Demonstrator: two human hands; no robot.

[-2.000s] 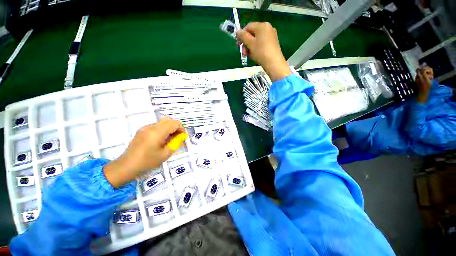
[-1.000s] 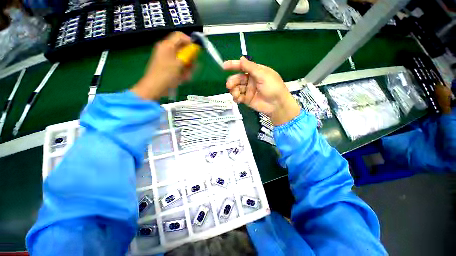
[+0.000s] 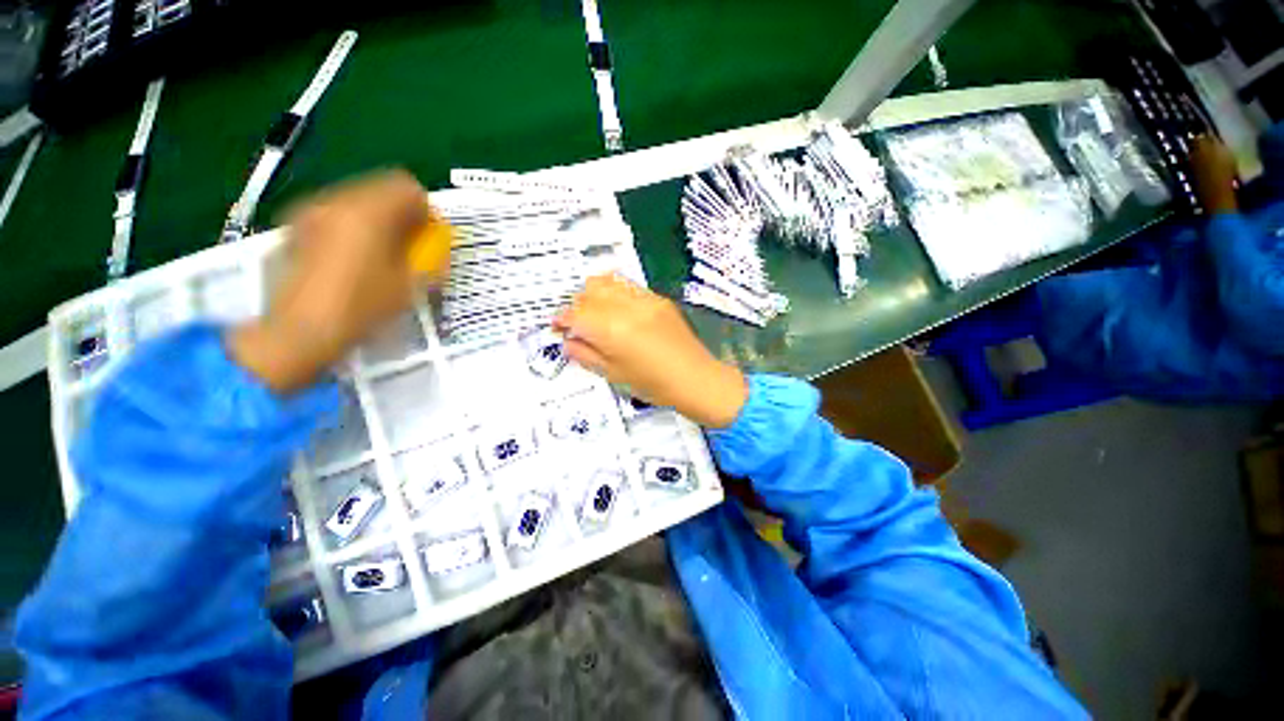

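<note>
My left hand [image 3: 342,275] is blurred over the upper middle of the white compartment tray [image 3: 289,402], closed around a tool with a yellow grip [image 3: 431,247]; the tool's tip is not visible. My right hand [image 3: 641,342] is over the tray's right side, fingertips at a watch head [image 3: 548,352] just below the stacked straps [image 3: 507,261]. I cannot tell whether the fingers grip it. Other watch heads [image 3: 530,520] lie one per pocket, dark oval up on most.
An assembled watch [image 3: 286,130] and several others lie across the green belt [image 3: 465,78]. Loose straps [image 3: 725,240] are heaped right of the tray, then bagged straps [image 3: 989,197]. A slanting grey post [image 3: 890,59] stands beyond. A person's blue sleeve [image 3: 1141,317] shows at right.
My right hand has come down from near the belt to the tray's right side. My left hand, with the yellow tool, has dropped from over the belt to over the tray. The view has shifted.
</note>
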